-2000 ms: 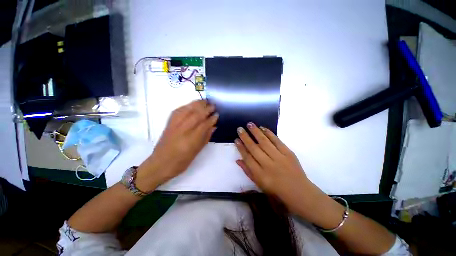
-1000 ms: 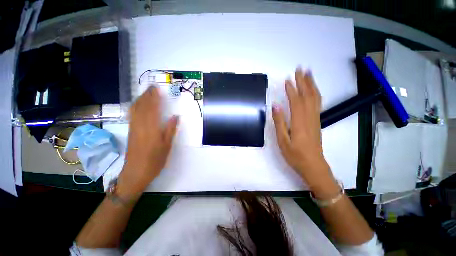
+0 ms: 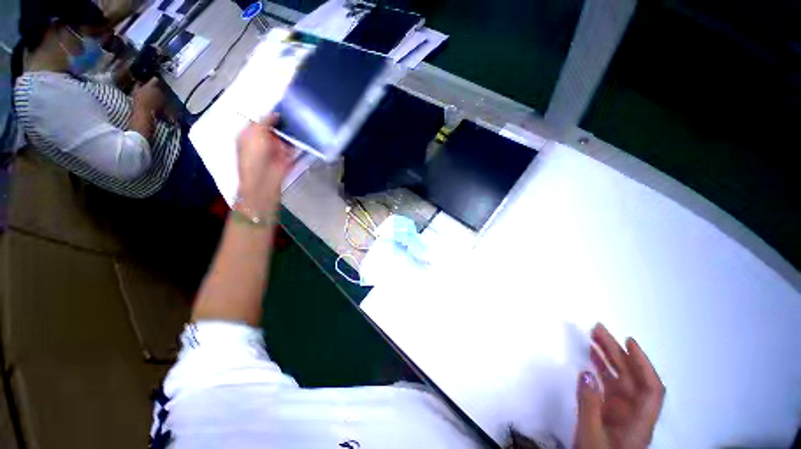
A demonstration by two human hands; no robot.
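My left hand (image 3: 261, 162) is stretched out to the far left and grips the near edge of the white tray (image 3: 283, 81) with the black LCD screen (image 3: 329, 95) fitted on its right part. The tray is lifted and tilted above the bench, slightly blurred. The circuit parts on the tray are too washed out to tell apart. My right hand (image 3: 622, 390) is over the white work sheet (image 3: 562, 263) at the lower right, fingers apart, holding nothing.
More black screens (image 3: 479, 175) lie in the clear holder beside the work sheet. The light blue face mask (image 3: 397, 250) lies over yellow scissor handles (image 3: 356, 224). Another worker (image 3: 97, 131) sits at the upper left. A further dark screen (image 3: 383, 30) lies at the back of the bench.
The view has turned left. My left hand now holds the tray and screen, lifted from the work sheet and carried left past the screen holder. My right hand stays over the sheet. The roller is out of view.
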